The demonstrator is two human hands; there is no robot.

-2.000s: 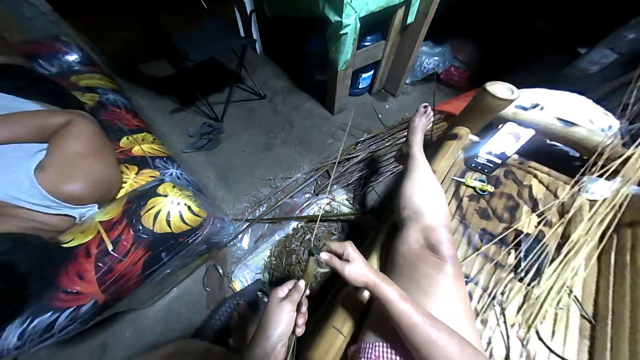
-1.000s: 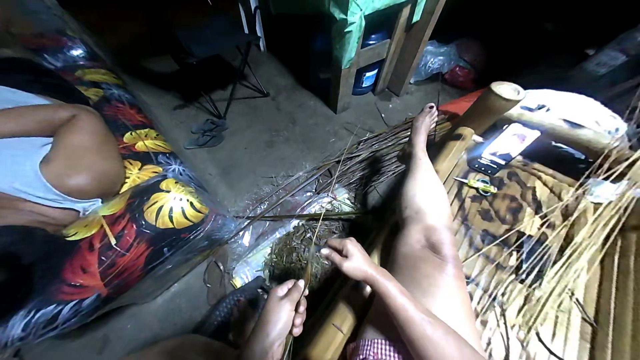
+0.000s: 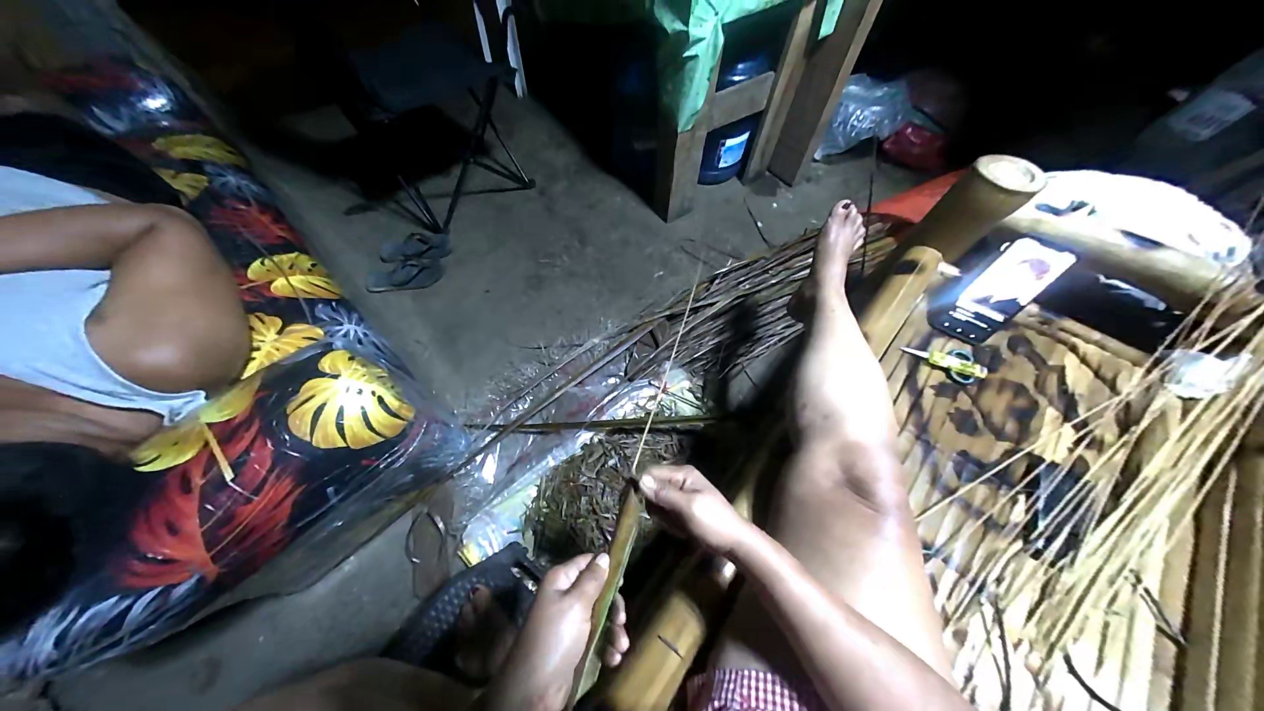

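Note:
My left hand (image 3: 573,612) is closed around a long green-brown leaf strip (image 3: 614,563), thumb on top. At the strip's upper end, my right hand (image 3: 686,499) pinches with thumb and fingers; whether it grips the leaf tip or the thin pale rib (image 3: 664,380) rising from there is hard to tell. Beneath both hands lies a pile of dark shavings (image 3: 583,489) on plastic sheeting. Many thin pale ribs (image 3: 1106,464) are spread over the bamboo bench to the right. A small tool with a yellow handle (image 3: 953,363) rests beside a lit phone (image 3: 1005,286).
A person in a light sleeveless top (image 3: 59,286) lies at left on a leaf-patterned, plastic-covered mattress (image 3: 296,494). A bundle of long dark stalks (image 3: 721,306) lies on the floor. Slippers (image 3: 410,262), a folding chair's legs (image 3: 484,158) and a wooden table leg (image 3: 679,168) stand beyond.
My right hand has shifted slightly about the upper end of the leaf strip. My left hand keeps its hold on the strip.

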